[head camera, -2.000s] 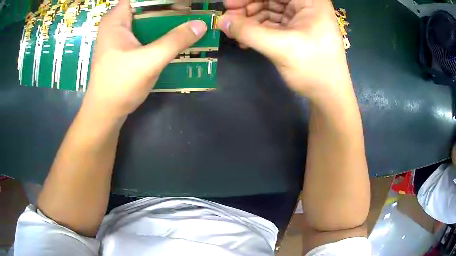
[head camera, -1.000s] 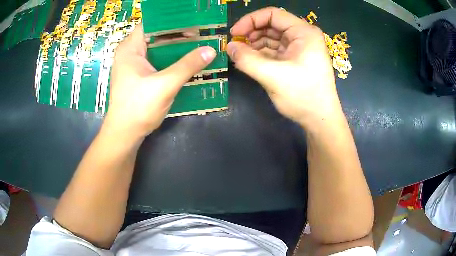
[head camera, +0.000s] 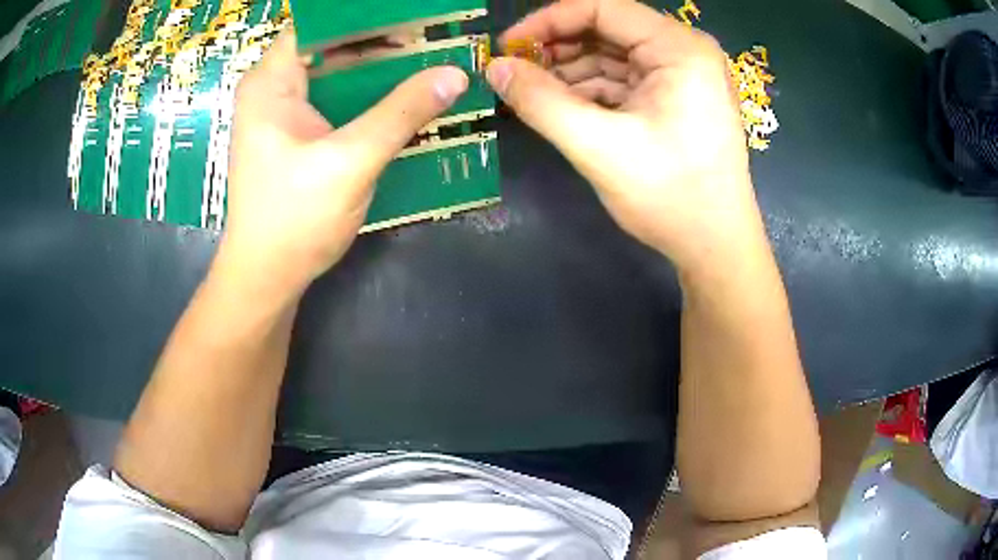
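Observation:
A green PCB panel (head camera: 454, 181) with tan rails lies in front of me. My left hand (head camera: 312, 153) grips its left part, with the thumb on top of one board near its right end. My right hand (head camera: 624, 109) pinches an orange flex piece (head camera: 523, 49) between thumb and fingertips at that board's right end. The piece reaches the board's edge; whether it is seated cannot be told. The lowest board shows no orange at its right end. The panel's left part is hidden by my left hand.
Overlapping finished panels (head camera: 137, 159) with orange ends lie at the left. More green boards (head camera: 49, 55) lie farther left. A pile of loose flex pieces (head camera: 753, 96) is right of my right hand. A dark mesh object (head camera: 969, 109) stands at the far right. Part of another person's white sleeve (head camera: 969, 432) shows at right.
The view has shifted slightly. Compared with two seconds ago, an orange piece is now visible between my right thumb and fingers. My left hand still holds the panel.

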